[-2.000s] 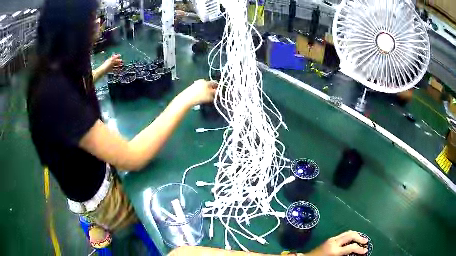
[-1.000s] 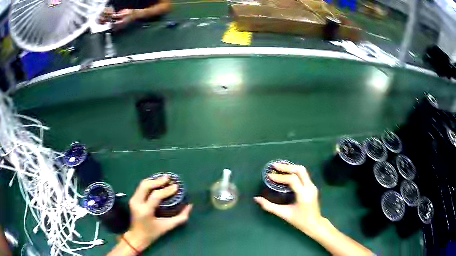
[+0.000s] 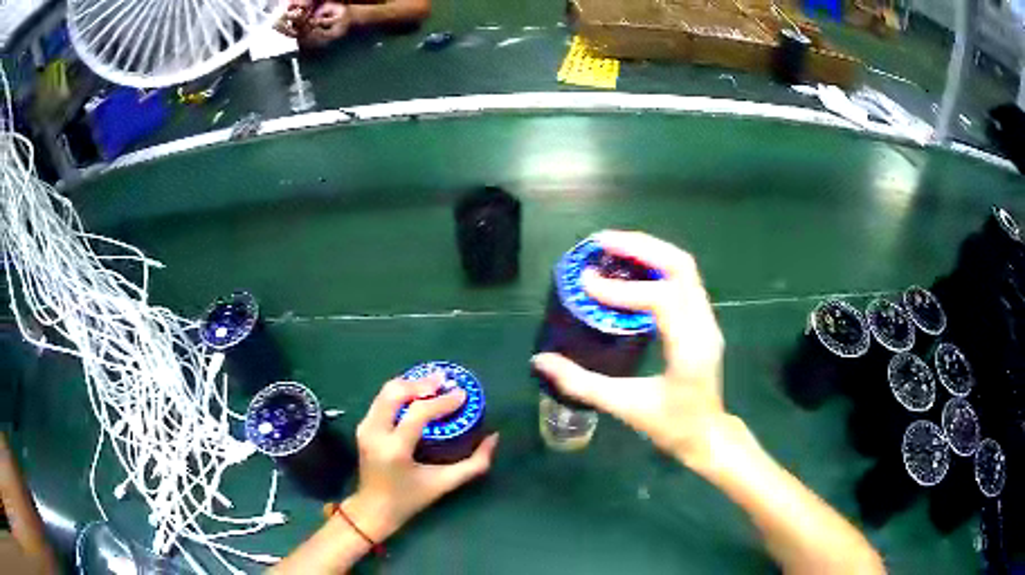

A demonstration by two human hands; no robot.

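My left hand (image 3: 410, 455) grips a black cylindrical LED unit (image 3: 459, 418) that stands on the green worktop, its top ring glowing blue. My right hand (image 3: 663, 348) grips another LED unit (image 3: 576, 340), raised above the worktop and slightly tilted, with a blue-lit ring and a reddish dark centre. Fingers of each hand lie over part of the tops. A small squat clear bottle (image 3: 568, 427) stands below the right unit, its upper part hidden. Two units with unlit tops (image 3: 282, 418) (image 3: 230, 321) stand at the left beside the white USB cables (image 3: 124, 348).
A black unit (image 3: 488, 236) is toward the far side of the worktop. Several grouped units (image 3: 912, 381) stand at the right by a large dark mass. The pale raised edge (image 3: 540, 106) runs behind. Beyond are a white fan (image 3: 169, 34), another person's hands (image 3: 326, 19) and brown cartons (image 3: 686, 34).
Both tops under my hands now glow blue. My right hand has lifted its unit, which now covers the bottle's upper part. The two left units' tops look less blue. The view has shifted left.
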